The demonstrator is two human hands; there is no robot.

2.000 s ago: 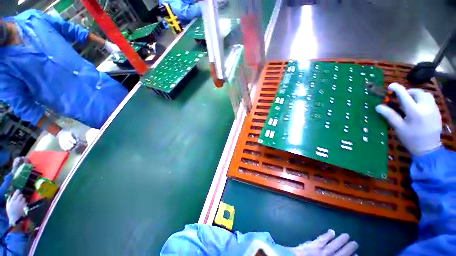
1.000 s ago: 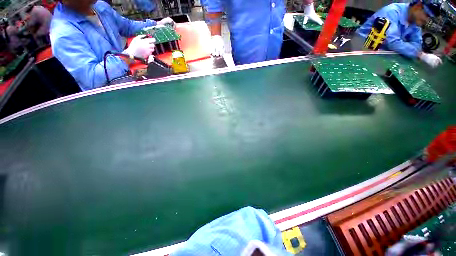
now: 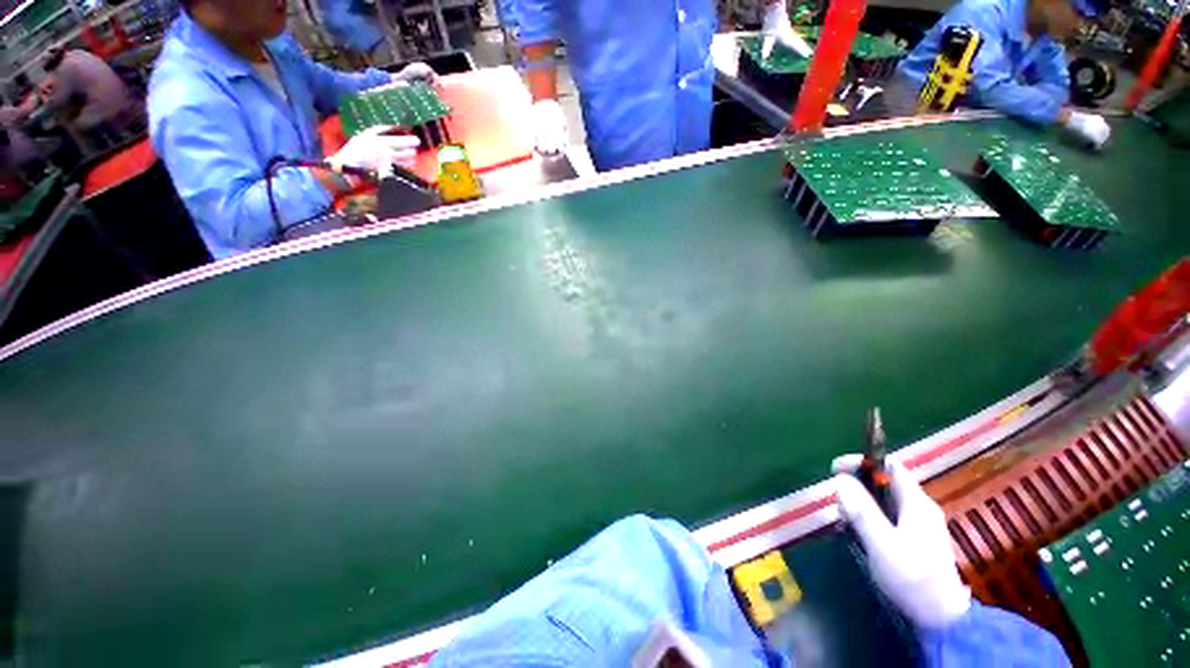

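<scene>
My right hand (image 3: 907, 542), white-gloved, holds the flush cutters (image 3: 876, 457) upright, metal jaws up, beside the conveyor's near edge strip. Their orange-red and dark handles are partly covered by its fingers. The large green circuit board (image 3: 1133, 568) with pale solder pads lies on the orange-brown slotted rack (image 3: 998, 516) and is cut off at the lower right. My right hand is left of the board, not touching it. My left sleeve shows at the bottom centre, but my left hand is not visible.
The green conveyor belt (image 3: 431, 392) crosses the view, with two boards (image 3: 887, 185) (image 3: 1051, 196) at its far right. A yellow block (image 3: 766, 587) is by the near edge. People in blue smocks stand or sit opposite; one handles a board (image 3: 396, 111). Red posts rise at right.
The view has swung left, towards the conveyor. My right hand and the cutters have left the board's top and come beside the belt edge. My left hand has gone out of sight.
</scene>
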